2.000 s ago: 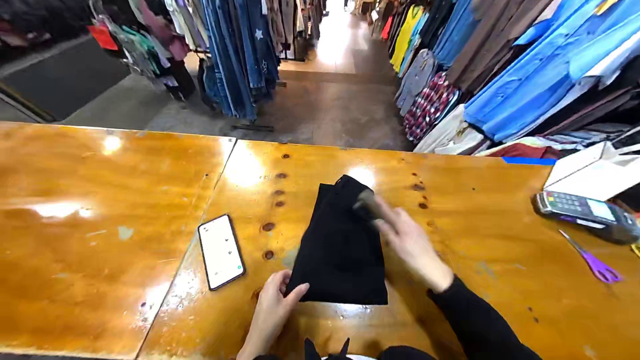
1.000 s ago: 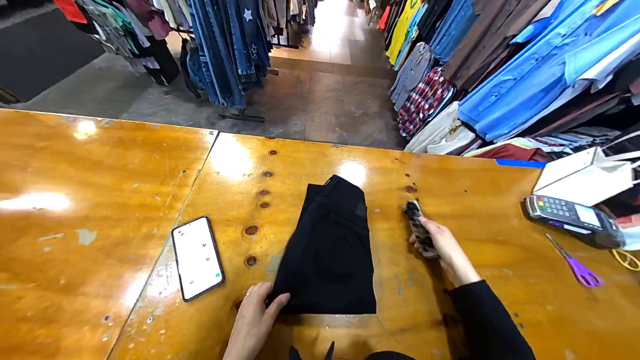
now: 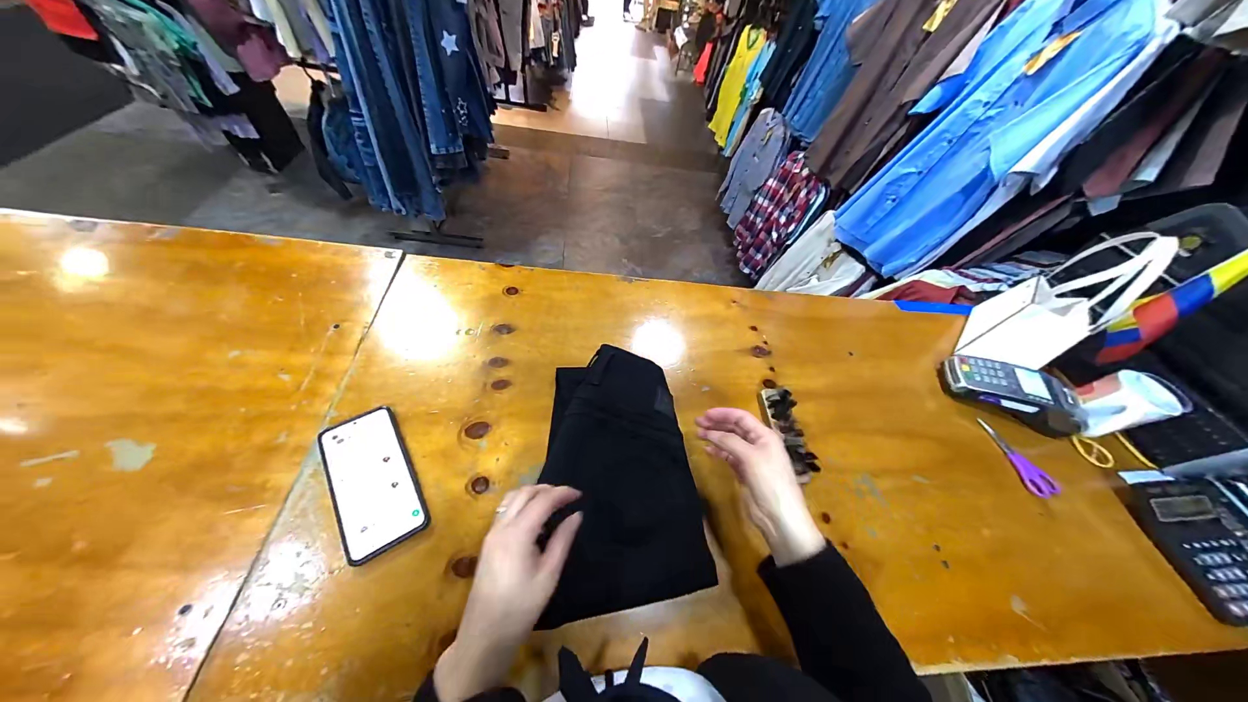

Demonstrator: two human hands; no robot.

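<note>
Folded black trousers lie on the glossy wooden counter, waistband toward the far side. Over their left edge is my left hand, fingers curled and apart, with no object seen in it; whether it touches the cloth is not clear. Just right of the trousers, my right hand is empty with its fingers spread. A brush with dark, clumped bristles rests on its side beside that hand, partly behind it. To the left lies a smartphone with its screen lit.
At the right are a card terminal, purple-handled scissors, a white paper bag and a desk calculator. Beyond the counter's far edge hang jeans and blue shirts on racks, with an aisle between.
The brush, in my right hand over the trousers and then to their right, now lies on the counter, let go. My left hand has left the trousers' near left corner and moved farther up.
</note>
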